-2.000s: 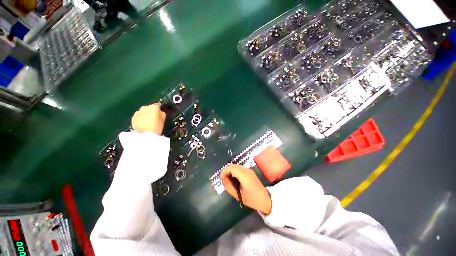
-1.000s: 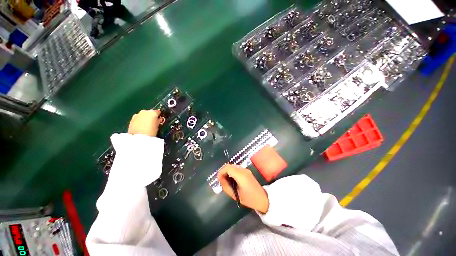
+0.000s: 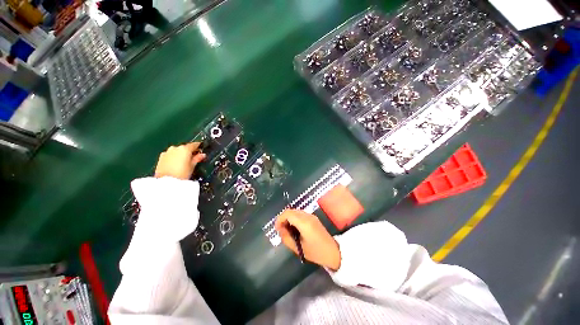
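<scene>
My left hand point(image 3: 180, 161) is over the upper left part of the clear working tray point(image 3: 275, 170), fingers bent at a pocket; whether it pinches a small unit cannot be told. Small dark units with thin metal rings point(image 3: 241, 156) lie in the tray's pockets. My right hand point(image 3: 309, 238) holds slim dark tweezers point(image 3: 297, 244) over the lower part of the white strip point(image 3: 311, 195) with rows of small black marks. The red square pad point(image 3: 341, 206) lies beside the strip, right of its upper part.
Stacked, filled clear trays point(image 3: 381, 143) stand at the upper right, with a white sheet point(image 3: 526, 13) beyond. A red compartment bin point(image 3: 451, 175) is at the bench edge by the aisle. An instrument with red digits point(image 3: 38, 301) is lower left. Another tray point(image 3: 82, 70) is at upper left.
My left hand has moved slightly left, and its fingers look more extended toward the pocket. My right hand stays over the strip with the tweezers. The view has shifted slightly.
</scene>
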